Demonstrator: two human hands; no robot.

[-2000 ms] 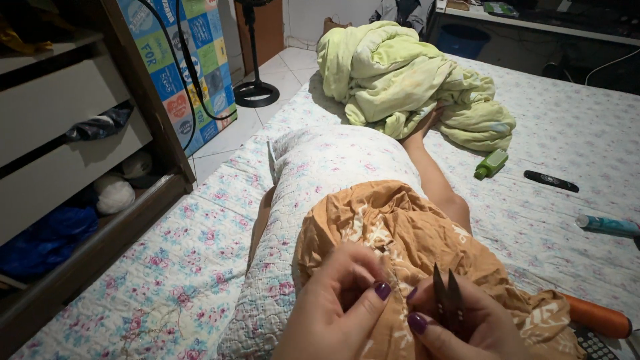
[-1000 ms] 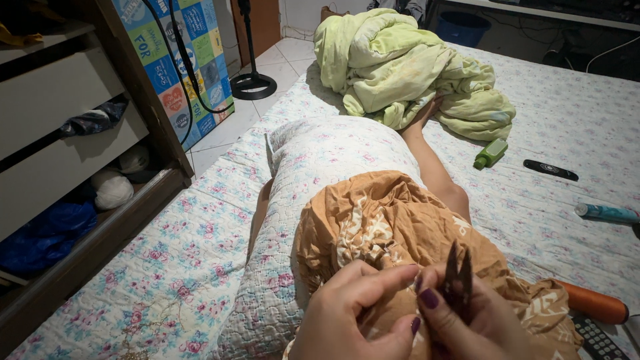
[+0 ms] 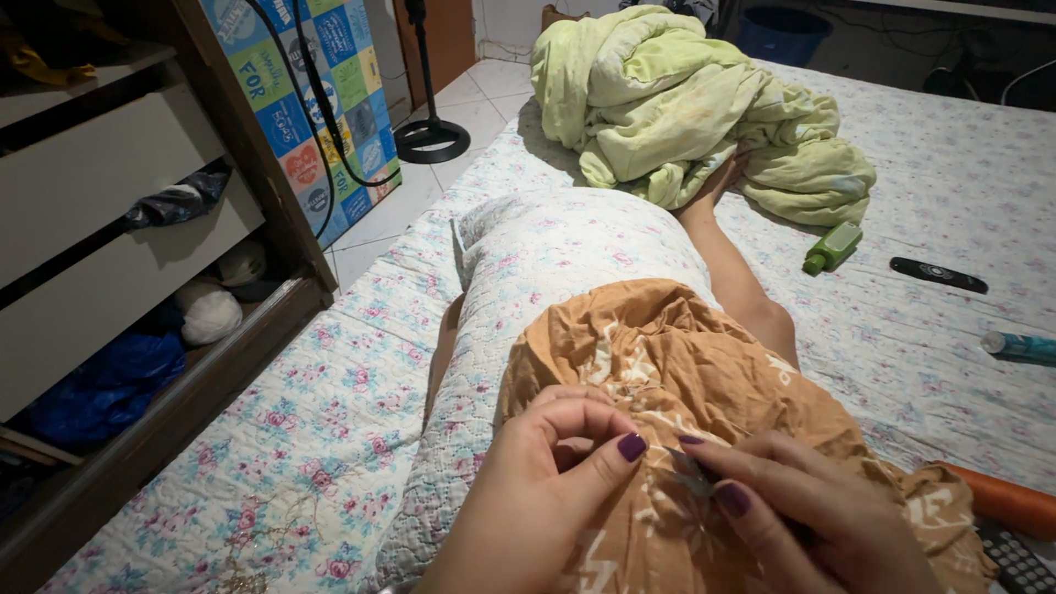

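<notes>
Tan fabric with a white print (image 3: 701, 355) lies bunched over a quilted floral pillow (image 3: 569, 239) across my lap. Above the fabric, my left hand (image 3: 561, 478) has thumb and index fingertip pinched together; whatever is between them is too small to tell. Close on its right, my right hand (image 3: 784, 511) holds a small pair of dark metal thread snips (image 3: 689, 474), blades pointing toward the left fingertips. The rest of the snips is hidden by the right fingers.
A crumpled green blanket (image 3: 652, 99) lies at my feet. To the right are a green bottle (image 3: 833, 247), a black oblong device (image 3: 939, 275), a teal tube (image 3: 1019, 347), an orange thread spool (image 3: 1002, 499) and a remote control (image 3: 1019, 561). Partly open drawers (image 3: 107, 173) stand left.
The snips have swung from pointing upward to pointing left, toward my left fingertips. My hands have moved slightly apart since one second ago.
</notes>
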